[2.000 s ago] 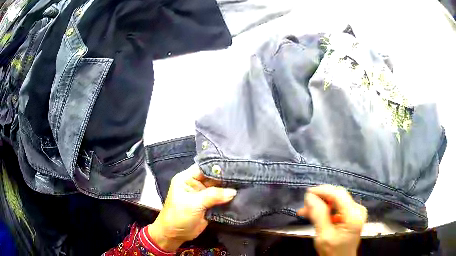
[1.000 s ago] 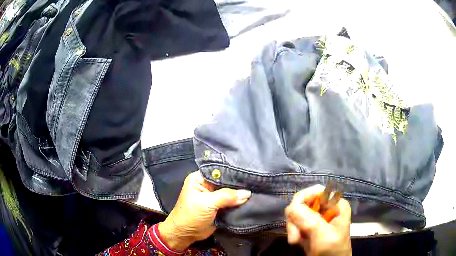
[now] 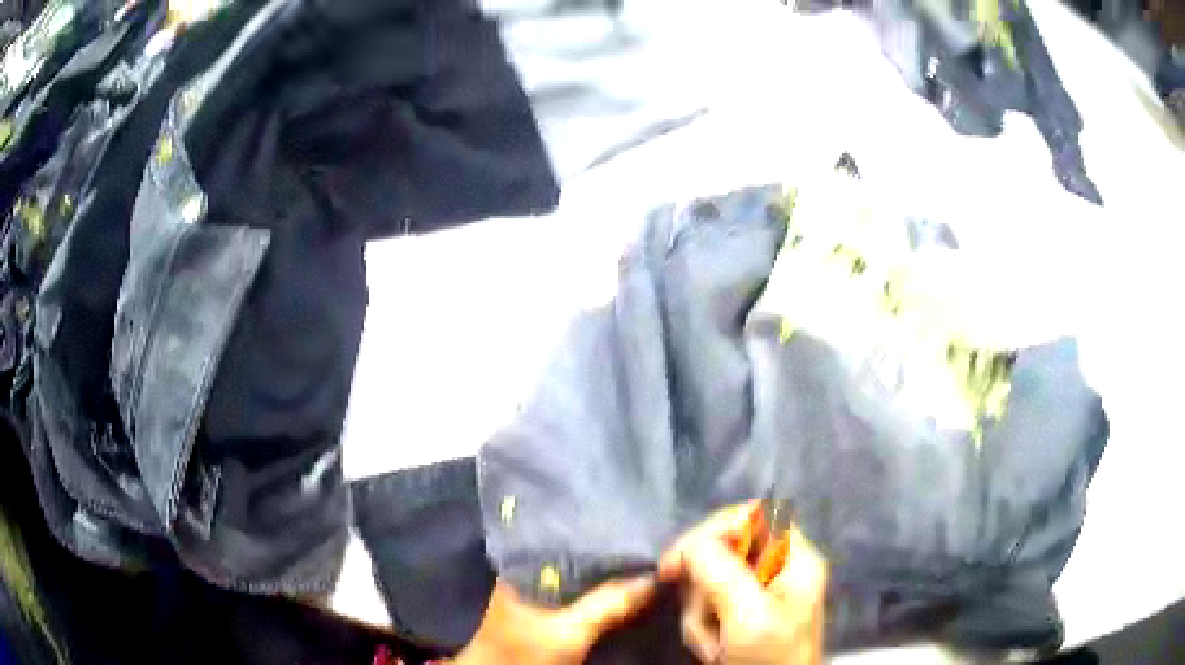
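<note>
A grey-black denim jacket (image 3: 858,442) lies on the white table with its hem band toward me and a pale yellow-green wing design across its back. My left hand (image 3: 552,630) pinches the hem band near a brass-coloured button (image 3: 550,578). My right hand (image 3: 747,591) is closed around orange-red thread snips (image 3: 772,556), and their short tips point up over the cloth just above the band. My two hands are close together, fingertips almost touching. The picture is blurred, so any thread end cannot be made out.
A heap of dark jackets (image 3: 293,351) lies on the left of the white table (image 3: 435,338). Another dark garment (image 3: 1001,78) lies at the back right. A dark cloth piece (image 3: 422,546) shows left of the held jacket. The table's curved edge runs along the right.
The whole view has shifted, so the jacket sits lower in the picture. My right hand has moved left along the band, close to my left hand. The dark garment at the back right has come into view.
</note>
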